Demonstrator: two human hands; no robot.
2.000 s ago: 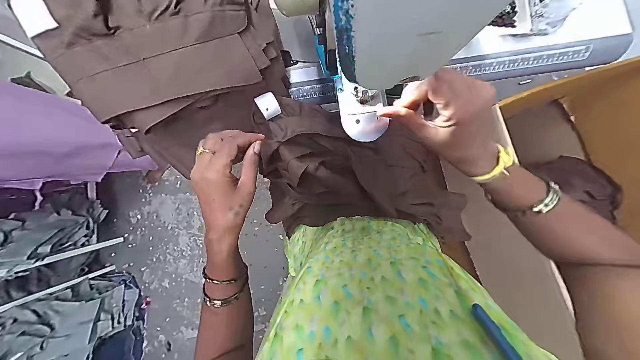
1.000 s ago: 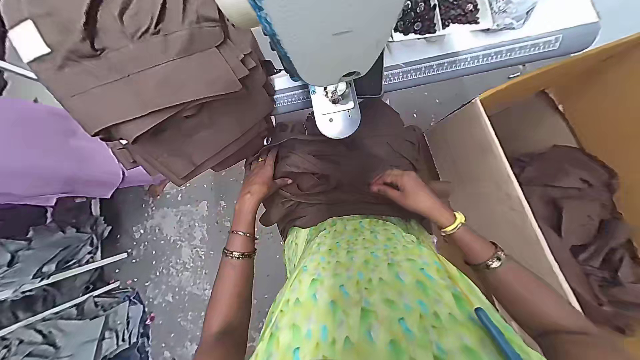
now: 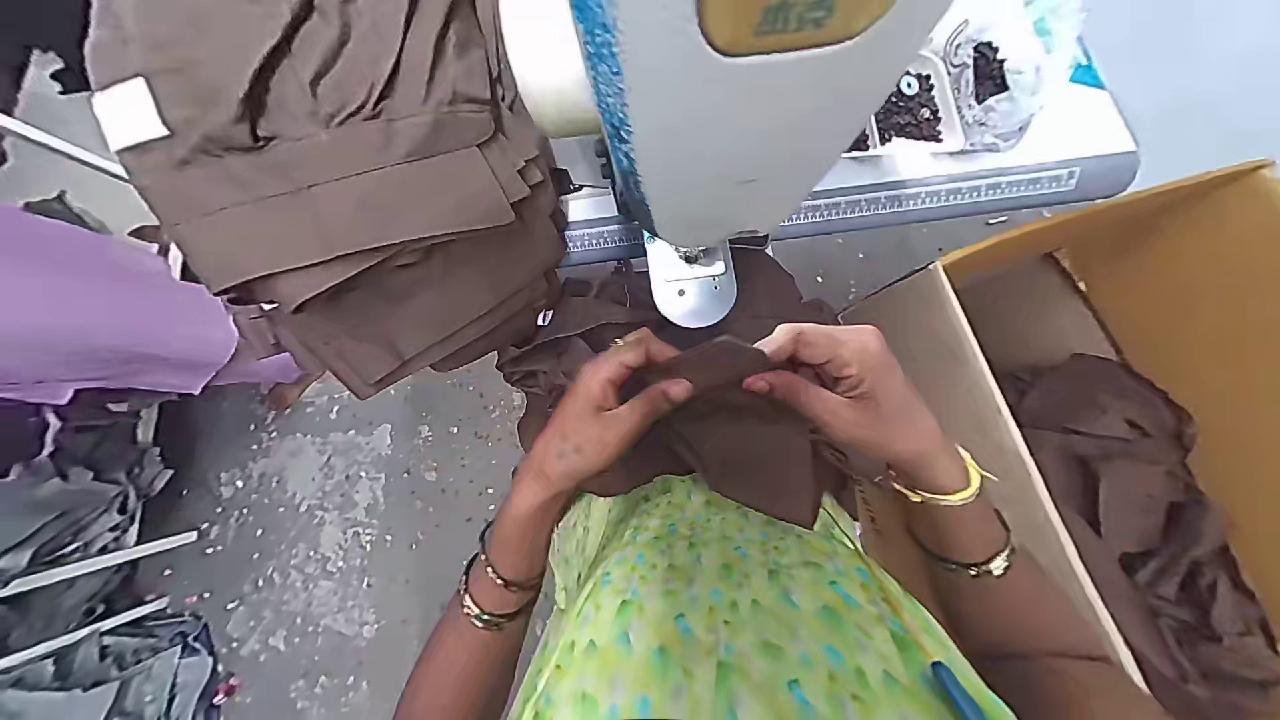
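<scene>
A dark brown garment [image 3: 750,455] lies bunched over my lap and around the sewing machine's narrow work plate. My left hand [image 3: 610,405] pinches one side of a folded, pointed edge of it between thumb and fingers. On the other side of that edge, my right hand [image 3: 845,385] grips the cloth in the same way. The metal work plate [image 3: 692,290], with its rounded end, is just beyond both hands, below the pale head of the sewing machine [image 3: 720,130]. Part of the garment passes under the plate; the fingers hide some of the held edge.
A stack of brown garments [image 3: 350,220] hangs at the upper left, beside purple fabric [image 3: 110,300]. A cardboard box [image 3: 1000,430] holding brown cloth [image 3: 1120,490] stands at the right. Buttons [image 3: 910,108] sit in a tray on the machine table [image 3: 1000,185].
Both hands have come together from their places apart on the cloth, and now hold a folded edge between them. Two seconds ago the right hand was up by the machine's plate.
</scene>
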